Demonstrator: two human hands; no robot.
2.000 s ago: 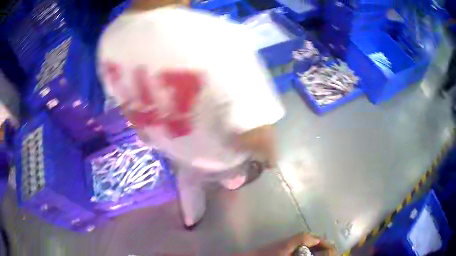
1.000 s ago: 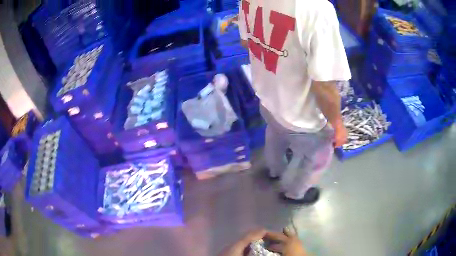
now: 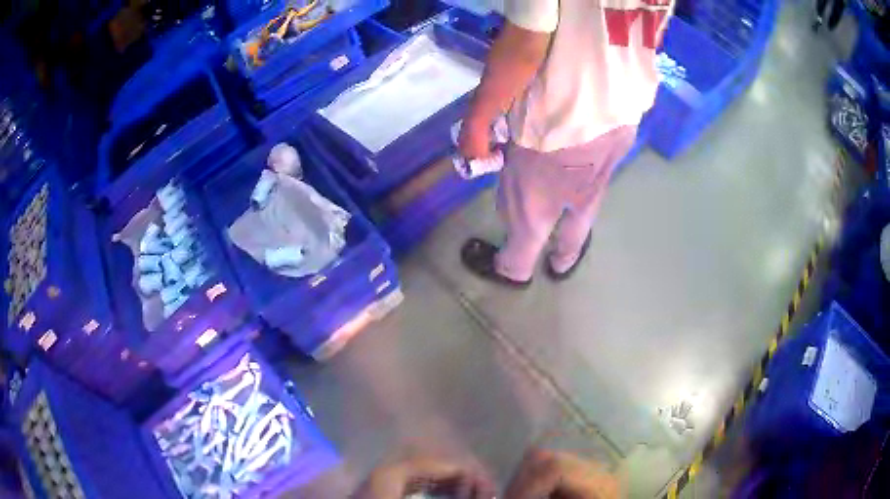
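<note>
My left hand (image 3: pixel 420 476) is at the bottom edge, blurred and cut off, with its fingers curled around a small pale part (image 3: pixel 429 494). Only a sliver of the part shows, so its shape and wrapping cannot be made out. My right hand (image 3: pixel 566 476) is beside it on the right, also blurred and cut off. The hands are a little apart. Whether the right hand holds anything is hidden.
A person in a white shirt (image 3: pixel 586 88) stands ahead, holding pale wrapped pieces (image 3: pixel 480 164). Blue crates with slender metal parts (image 3: pixel 229 429), pale-blue wrapped parts (image 3: pixel 171 258) and a plastic liner (image 3: pixel 293 229) stand left. A blue crate (image 3: pixel 844 385) is right, past yellow-black tape (image 3: pixel 781 341).
The view has turned right, so the crates have shifted left and lower. My hands have moved apart and lower in the picture. The person's hand now shows holding wrapped pieces.
</note>
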